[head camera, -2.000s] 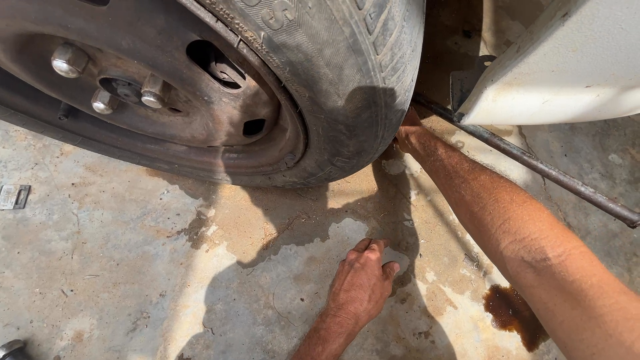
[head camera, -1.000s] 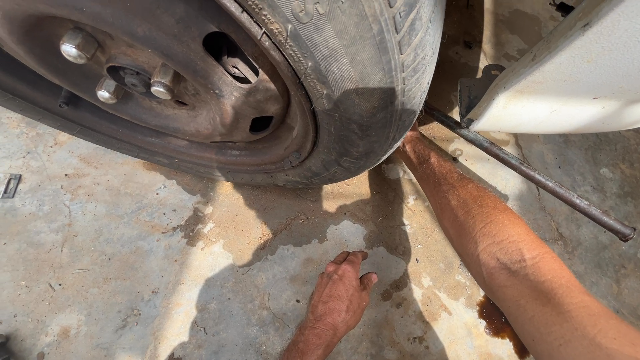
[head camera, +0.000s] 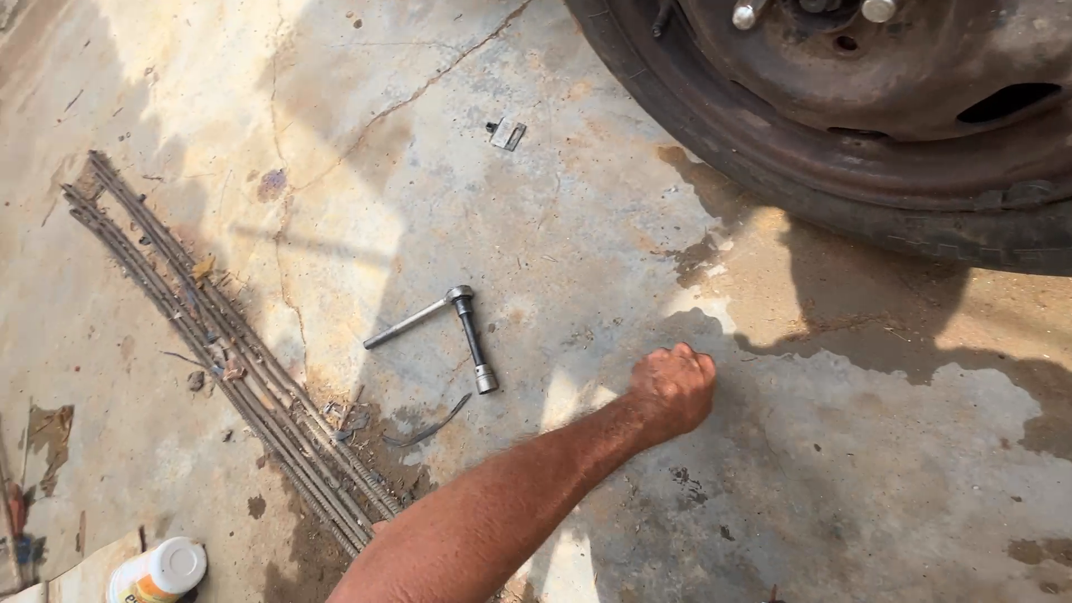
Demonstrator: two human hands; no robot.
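My left hand (head camera: 674, 389) reaches in from the bottom, curled into a fist close to the concrete floor, below and left of the car wheel. Whether anything is inside the fist cannot be seen. To its left lies a ratchet handle (head camera: 410, 322) joined to a black extension bar (head camera: 472, 335) with a socket (head camera: 486, 379) on its end. A small slotted metal plate (head camera: 507, 134) rests farther up on the floor. The tyre (head camera: 737, 151) and rusty steel rim (head camera: 904, 167) with lug nuts fill the upper right. My right hand is out of view.
A bundle of steel reinforcing bars (head camera: 243, 360) lies diagonally on the left. A white plastic tub (head camera: 180, 565) stands at the bottom left, near a flat board (head camera: 92, 574). A thin dark strip (head camera: 431, 425) curves on the floor below the socket. Damp patches and cracks mark the concrete.
The view has swung far to the left, and my right arm, earlier reaching behind the tyre, has gone out of it. My left hand, its fingers partly extended before, is now balled up.
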